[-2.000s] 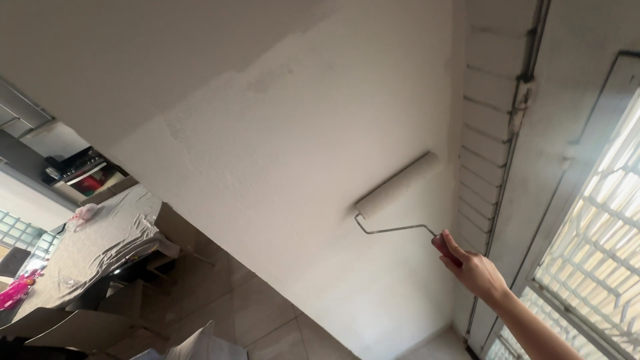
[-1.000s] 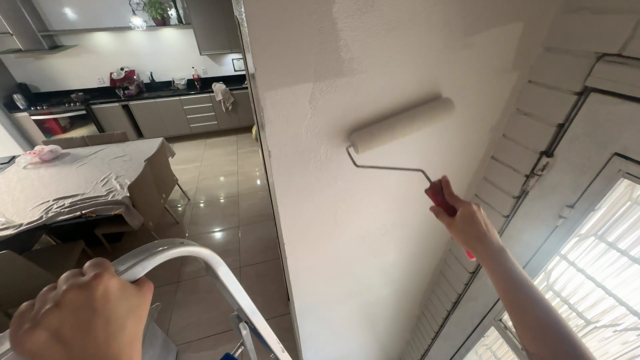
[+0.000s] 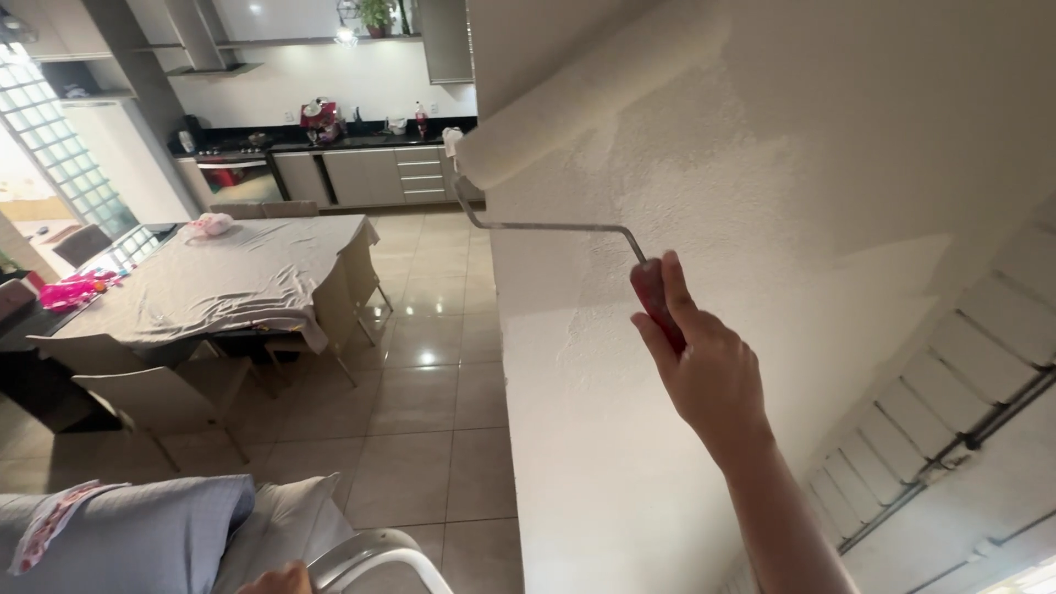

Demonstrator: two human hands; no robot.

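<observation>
My right hand (image 3: 714, 363) grips the red handle (image 3: 657, 305) of a paint roller. From the handle a bent metal frame (image 3: 553, 226) runs left to the long pale roller cover (image 3: 594, 91), which lies against the upper part of the white wall (image 3: 602, 462) and reaches its left edge. Around the cover the wall shows lighter and darker patches with a rough texture. My left hand (image 3: 285, 579), mostly cut off by the bottom edge of the view, is at the curved metal top rail of a ladder (image 3: 375, 549); its fingers are closed at the rail.
Left of the wall edge, a cloth-covered table (image 3: 231, 272) with chairs (image 3: 165, 396) stands on a tiled floor (image 3: 404, 404). Behind it is a kitchen counter (image 3: 371, 142). A cushioned seat with a grey cover (image 3: 132, 536) is at lower left. A brick-patterned strip (image 3: 899, 421) borders the wall at right.
The roller has moved up and left along the wall to its left edge. My left hand, out of sight two seconds ago, came into view on the ladder rail. The view has swung left.
</observation>
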